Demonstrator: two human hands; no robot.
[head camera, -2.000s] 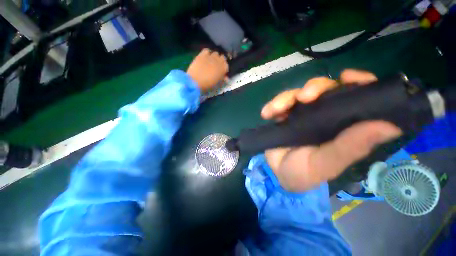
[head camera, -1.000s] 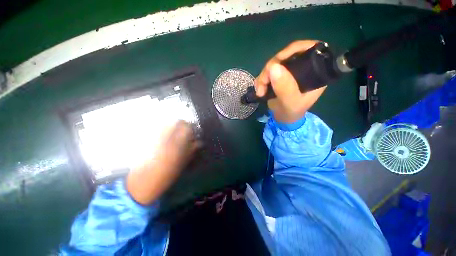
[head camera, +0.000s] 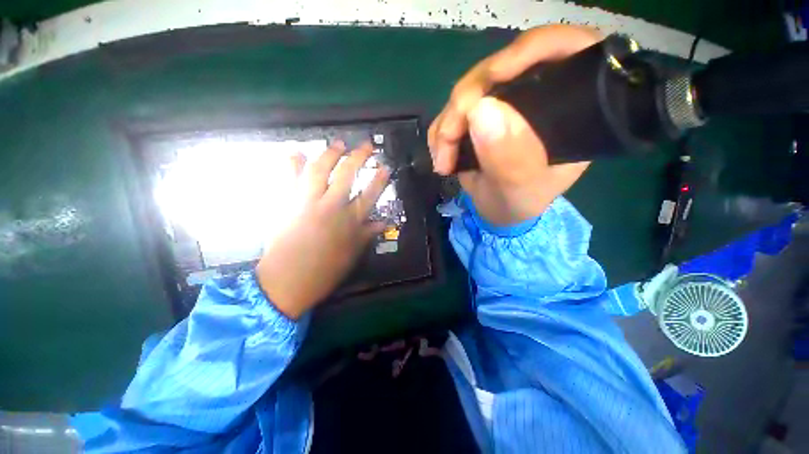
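Note:
The tablet assembly (head camera: 213, 191) lies in a black fixture tray (head camera: 424, 213) in front of me, its large plate glaring white. Small parts and yellow spots of the circuit board (head camera: 390, 232) show at its right end. My left hand (head camera: 324, 217) lies over the device with fingers spread, holding nothing. My right hand (head camera: 510, 146) is shut around the thick black electric screwdriver (head camera: 568, 106). The driver's front end points left to the tray's upper right part; whether its tip touches the device I cannot tell. The screw dish is not visible.
A slim black stick with a white label and red light (head camera: 677, 208) lies at the bench's right. A pale round fan (head camera: 701, 315) is at the right edge, with blue bins (head camera: 683, 412) below. A worn white strip (head camera: 266, 28) borders the mat at the back.
The view has turned from the belt down to the mat. My left hand, earlier reaching to a far tray, is now spread over the device. The driver has moved from the screw dish to the tray's right end.

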